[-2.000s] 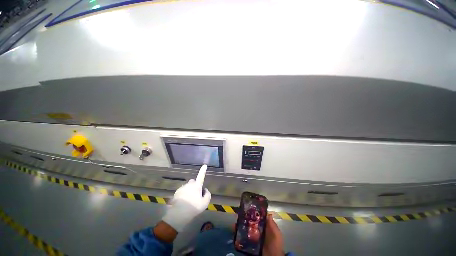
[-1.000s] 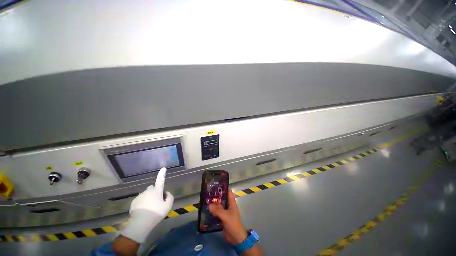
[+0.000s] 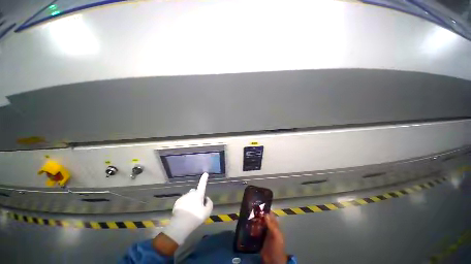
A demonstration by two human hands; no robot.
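My left hand [image 3: 191,210], in a white glove, points its index finger up at the lower right part of the touchscreen [image 3: 193,164]; whether the fingertip touches it I cannot tell. The other fingers are curled and hold nothing that I see. My bare right hand [image 3: 272,240] holds a black smartphone [image 3: 253,219] upright below the panel, with the thumb at its right edge. The phone screen is dark with reddish and white shapes. The touchscreen shows a pale, washed-out display in a grey frame.
The long white machine housing [image 3: 217,38] spans the view. Two rotary switches [image 3: 136,170] and a yellow-red switch [image 3: 53,173] sit left of the touchscreen. A small black panel module [image 3: 253,158] is to its right. Yellow-black tape [image 3: 356,202] runs along the grey floor.
The view swings right, then back left. The right thumb, over the phone screen a second ago, is now at its edge. The phone picture has changed. The left hand keeps pointing at the touchscreen.
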